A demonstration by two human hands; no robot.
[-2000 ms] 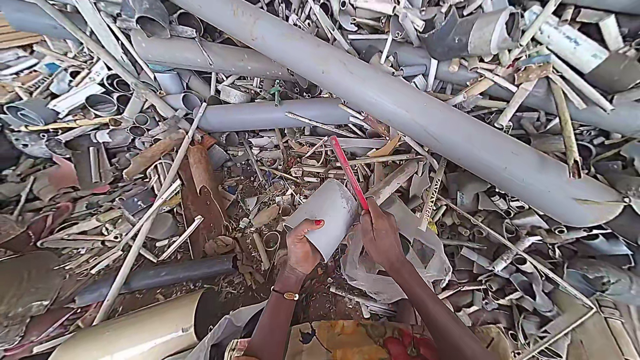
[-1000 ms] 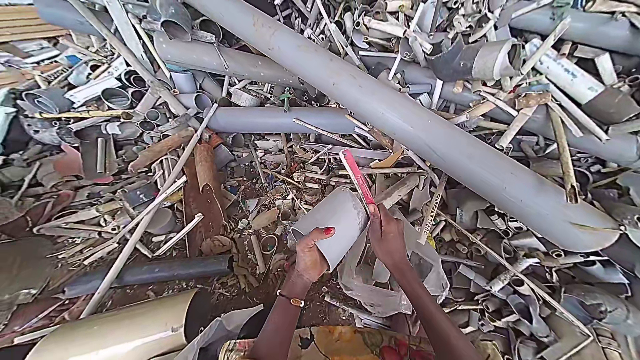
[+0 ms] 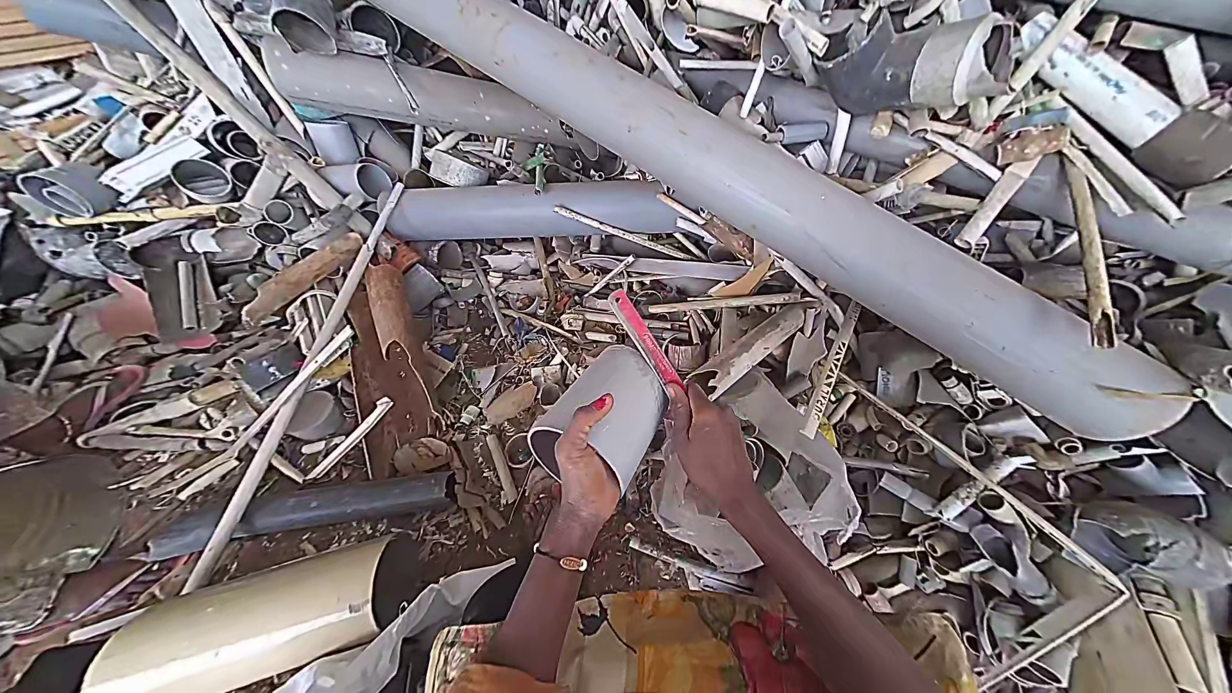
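Note:
My left hand (image 3: 589, 467) grips a short grey plastic pipe piece (image 3: 616, 409) from below, thumb along its outer wall. The pipe's open end faces down and to the left. My right hand (image 3: 707, 443) is closed around the lower end of a flat red hacksaw blade (image 3: 643, 337), which lies against the pipe's upper right rim and points up and to the left. Its lower end is hidden in my fingers. Just behind my right hand lies a clear plastic bag (image 3: 808, 491).
A long grey pipe (image 3: 770, 192) crosses from top left to right, with a shorter grey pipe (image 3: 539, 210) beyond my hands. A wide cream pipe (image 3: 250, 616) lies at lower left. Plastic pipe scraps surround me, and a thin stick (image 3: 298, 385) slants at left.
Both hands still hold the pipe piece and the red blade. The blade has shifted and changed its angle along the pipe's rim, and the pipe has tilted a little.

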